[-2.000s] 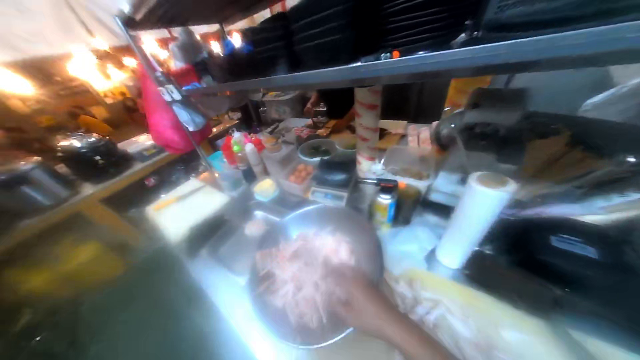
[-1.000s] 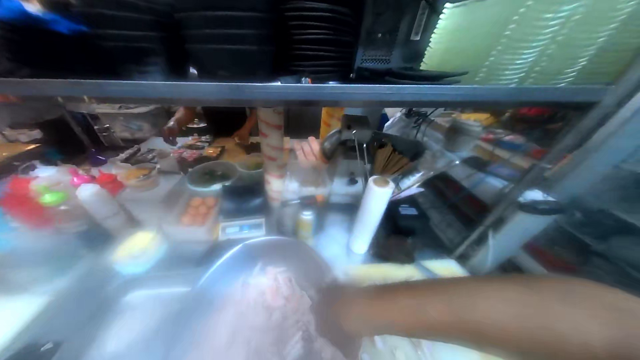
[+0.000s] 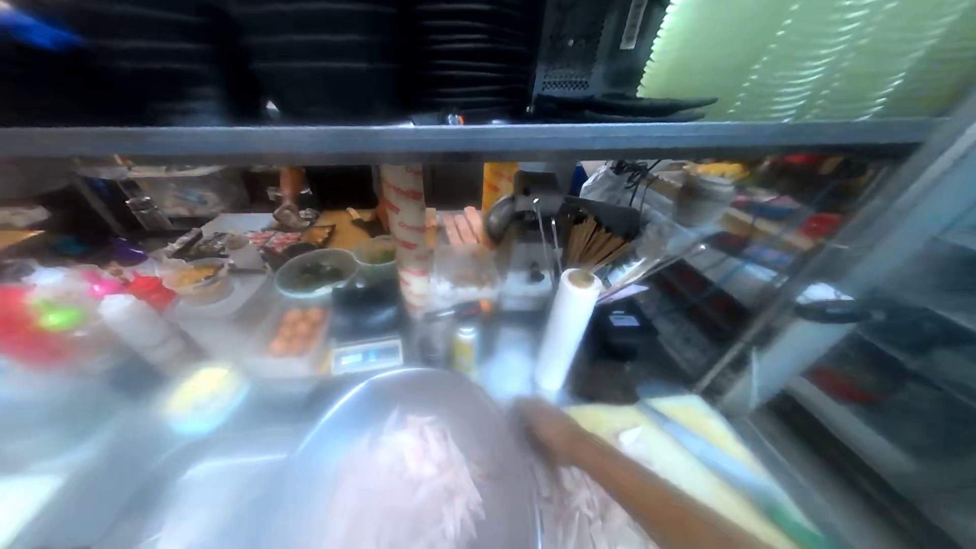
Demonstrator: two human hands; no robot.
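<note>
A large round metal bowl stands at the lower middle, with a heap of pale, thin-cut pieces, possibly raw meat, in it. My right hand is at the bowl's right edge, blurred, above more pale pieces that lie beside the bowl; its fingers are hard to make out. Under those pieces is a yellowish cutting board, with a knife lying across it, its green handle at the lower right. My left hand is not in view.
Behind the bowl stand a digital scale, a tub of eggs, a small yellow-capped jar and an upright roll of plastic film. A metal shelf with stacked black trays crosses above. Another person's hand is at the far counter.
My right hand was over the pieces in the bowl two seconds ago and is now at its right edge. The view has swung to the right.
</note>
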